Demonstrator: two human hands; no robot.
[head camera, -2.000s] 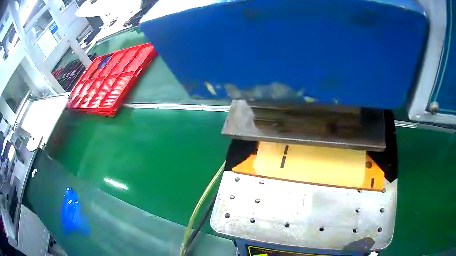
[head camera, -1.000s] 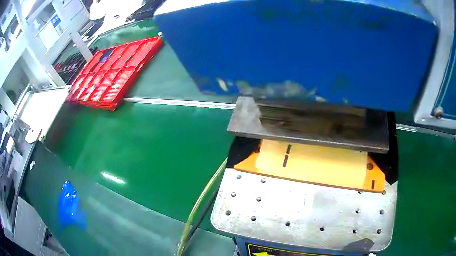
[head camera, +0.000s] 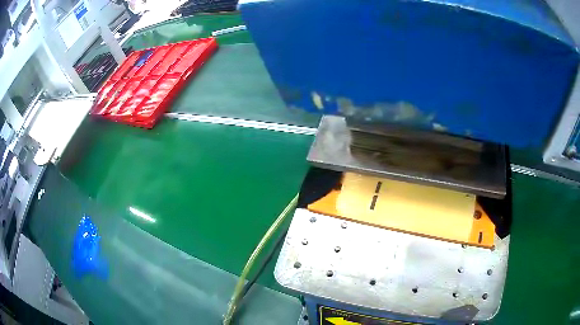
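The blue press head (head camera: 407, 63) fills the upper right. Under it the dark grey upper press plate (head camera: 413, 155) is above the yellow-tan fixture (head camera: 407, 206) on its orange base, with a gap between them at the front. No part shows on the visible front of the fixture; its rear is hidden under the plate. The grey press bed (head camera: 381, 263) with small holes lies below. A yellow arrow label (head camera: 343, 319) is cut off by the bottom edge. Neither of my hands is in the picture.
A red tray (head camera: 149, 86) lies at the back left, with a small dark blue thing in one pocket. Crumpled blue film (head camera: 88, 251) lies on the mat strip (head camera: 146, 273) at front left. A yellow-green hose (head camera: 257, 251) and a dark cable run left of the press.
The view has shifted, so the press sits further right in the picture and the tray and blue film sit higher. The press plate and fixture look unchanged.
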